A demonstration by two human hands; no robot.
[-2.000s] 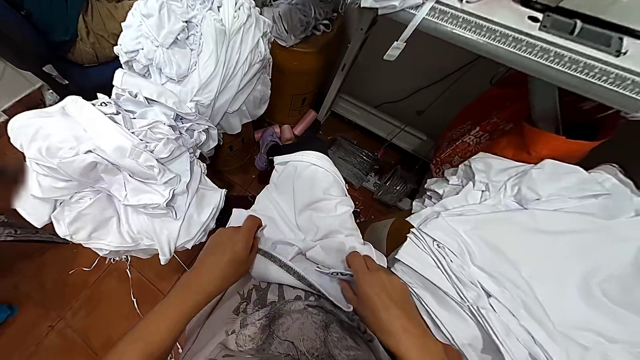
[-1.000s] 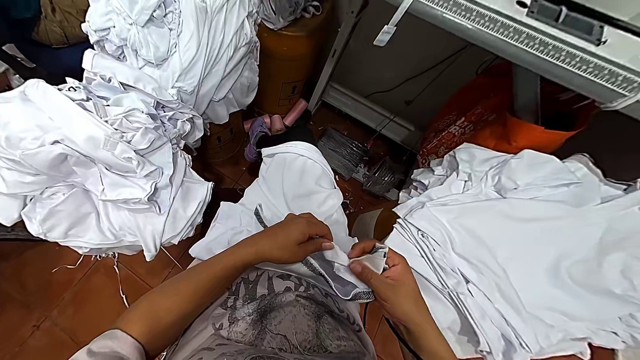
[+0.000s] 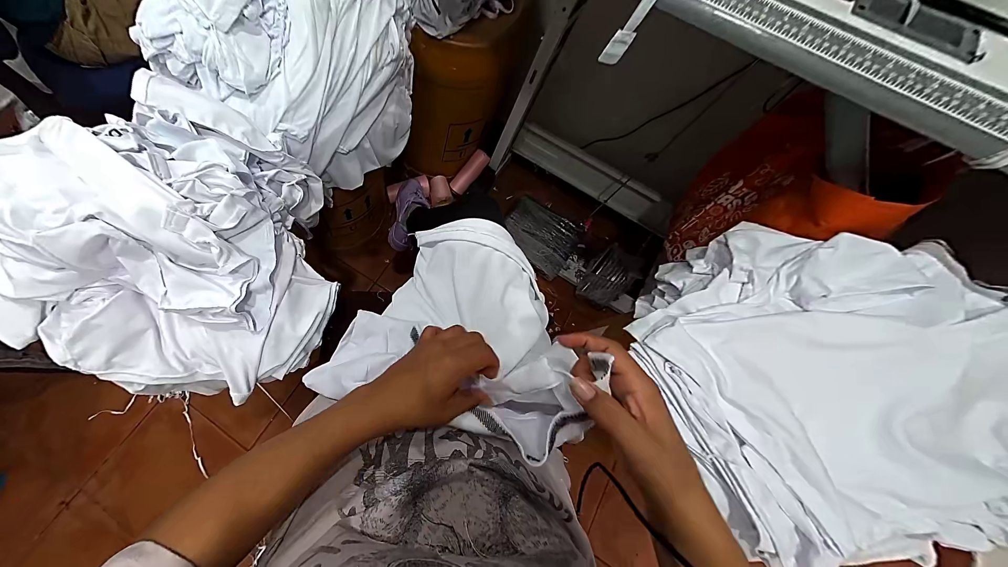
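A white fabric garment (image 3: pixel 480 291) with dark stitched edges lies across my lap. My left hand (image 3: pixel 445 374) is closed on its gathered cloth near the middle. At the garment's right edge, my right hand (image 3: pixel 618 390) pinches the cloth between thumb and fingers, and a small flap with dark stitching shows there. The dark-stitched edge sags between and below the hands. To the right lies a stack of white fabric pieces (image 3: pixel 827 378); to the left is a heap of crumpled white garments (image 3: pixel 157 244), with a taller heap (image 3: pixel 315 87) behind it.
A metal-framed table (image 3: pixel 787 59) with a perforated edge stands at upper right. Under it sit an orange bag (image 3: pixel 850 209) and plastic-wrapped bundles (image 3: pixel 543 232). A brown drum (image 3: pixel 457 87) and pink rolls (image 3: pixel 470 172) are behind my lap. Loose threads hang over the tiled floor (image 3: pixel 102 465).
My hands have come closer together than two seconds ago. Since one second ago my right hand has opened its fingers somewhat, and the cloth between the hands has been rearranged.
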